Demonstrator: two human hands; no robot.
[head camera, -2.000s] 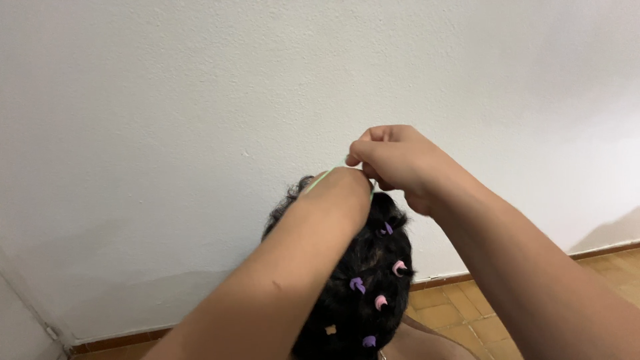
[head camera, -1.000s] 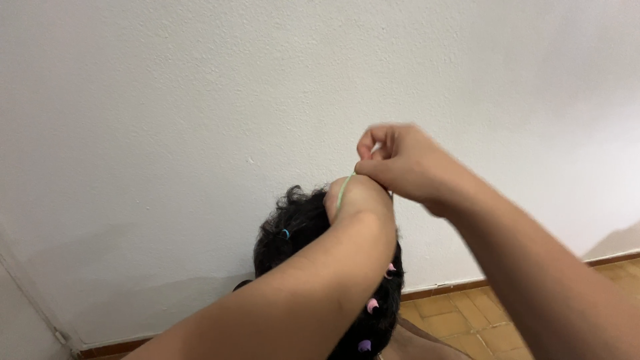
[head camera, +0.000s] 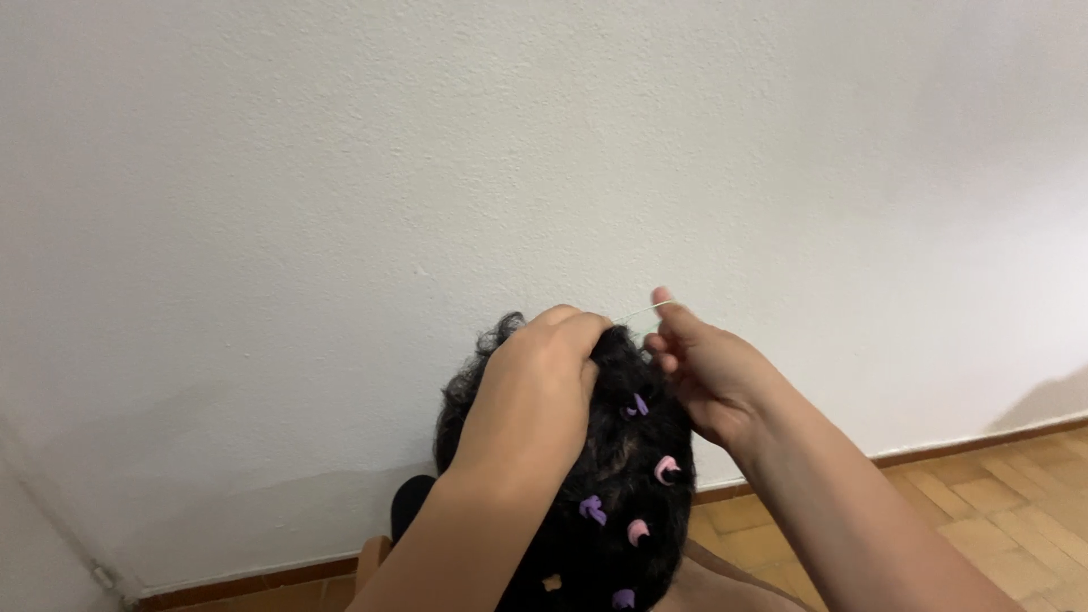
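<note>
Below me is the back of a person's head with dark curly hair (head camera: 616, 442). Small purple hair ties (head camera: 592, 510) and pink hair ties (head camera: 667, 470) hold tufts of it, and a yellowish one (head camera: 552, 582) sits lower down. My left hand (head camera: 544, 365) lies over the top of the head, its fingers closed on a lock of hair near the crown. To its right, my right hand (head camera: 701, 365) holds a thin pale green elastic band (head camera: 642, 312), stretched between the thumb side of this hand and the left fingertips.
A rough white wall (head camera: 510, 153) stands right behind the head. Brown baseboard (head camera: 977, 440) runs along its foot, above tan floor tiles (head camera: 994, 501). The person's shoulder (head camera: 714, 586) shows at the lower right, and a dark rounded thing (head camera: 411, 505) at the left of the head.
The pale band, earlier around my left hand, now stretches between both hands. My left hand has turned and moved left, uncovering purple ties. My right hand has lowered beside the head.
</note>
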